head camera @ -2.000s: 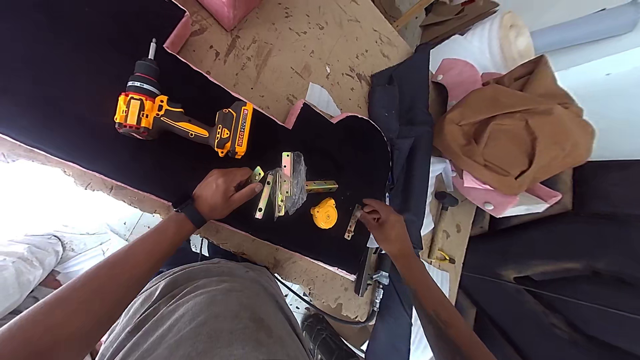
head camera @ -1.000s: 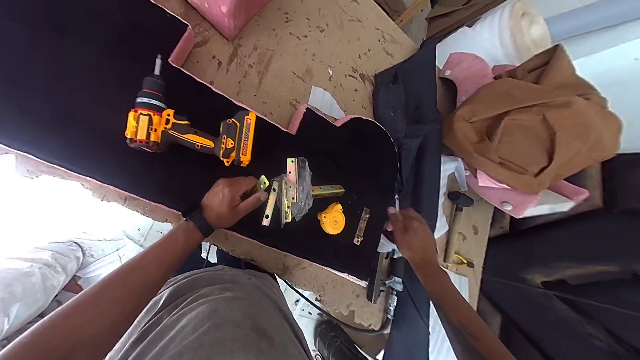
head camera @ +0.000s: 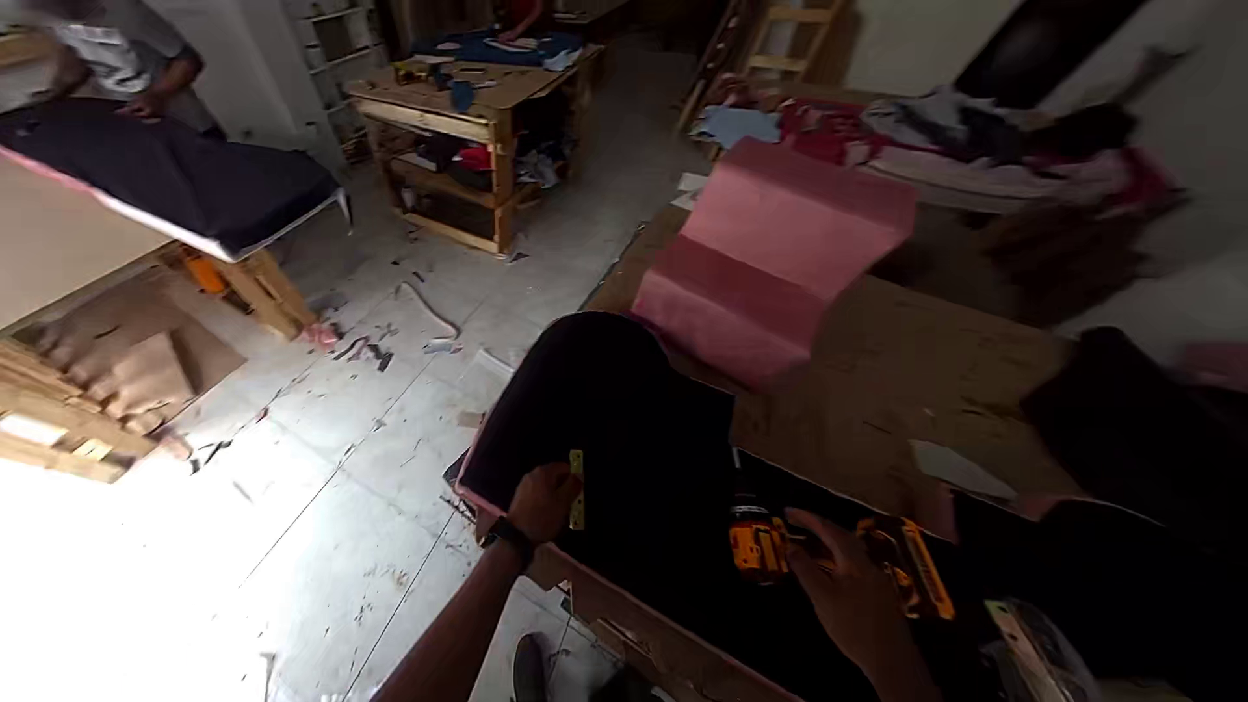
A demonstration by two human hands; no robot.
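My left hand [head camera: 544,502], with a dark band on its wrist, holds a perforated metal plate [head camera: 577,489] upright in view over the black fabric [head camera: 624,419] near the workbench's left edge. To the right, my right hand [head camera: 838,575] reaches over the handle of a yellow and black cordless drill [head camera: 759,544] that lies on the fabric. Its fingers are spread at the handle; a firm grip on it does not show. At the lower right, more metal plates [head camera: 1019,634] lie with clear plastic, partly cut off by the frame.
A folded pink sheet [head camera: 770,263] rests on the brown bench top [head camera: 936,370]. Behind stands a wooden table [head camera: 439,115] bearing cloth. A person [head camera: 146,58] works at a fabric-covered table at the upper left. Scraps lie on the floor [head camera: 390,409].
The view has swung widely toward the room. My left hand has left the pile of metal plates and holds one plate. My right hand has moved from beside a small plate to the drill.
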